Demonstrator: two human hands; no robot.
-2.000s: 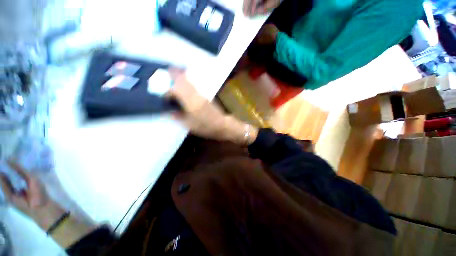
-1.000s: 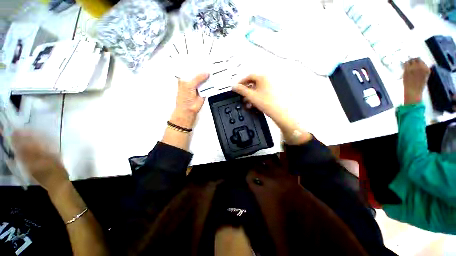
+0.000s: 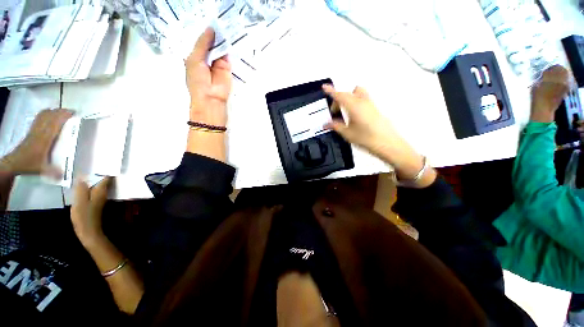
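A black inner tray (image 3: 318, 167) lies on the white table in front of me, its shaped hollows facing up. A white insert card (image 3: 307, 121) with dark lines lies over the upper part of its recess. My right hand (image 3: 358, 121) is at the card's right edge, fingertips on or just above it; whether it grips the card is unclear. My left hand (image 3: 210, 76) is raised left of the tray and holds white cards (image 3: 222, 46) between thumb and fingers.
Loose cards (image 3: 256, 41) and clear bags lie behind. Stacked retail boxes (image 3: 54, 48) stand back left. Another person's hands (image 3: 41, 144) handle a white box at left. A second black tray (image 3: 475, 96) with earbuds lies right, near a green-sleeved person (image 3: 541, 185).
A white card now lies over the tray's recess. My left hand has moved away up and left with the cards. The left neighbour's hands now hold an open white box.
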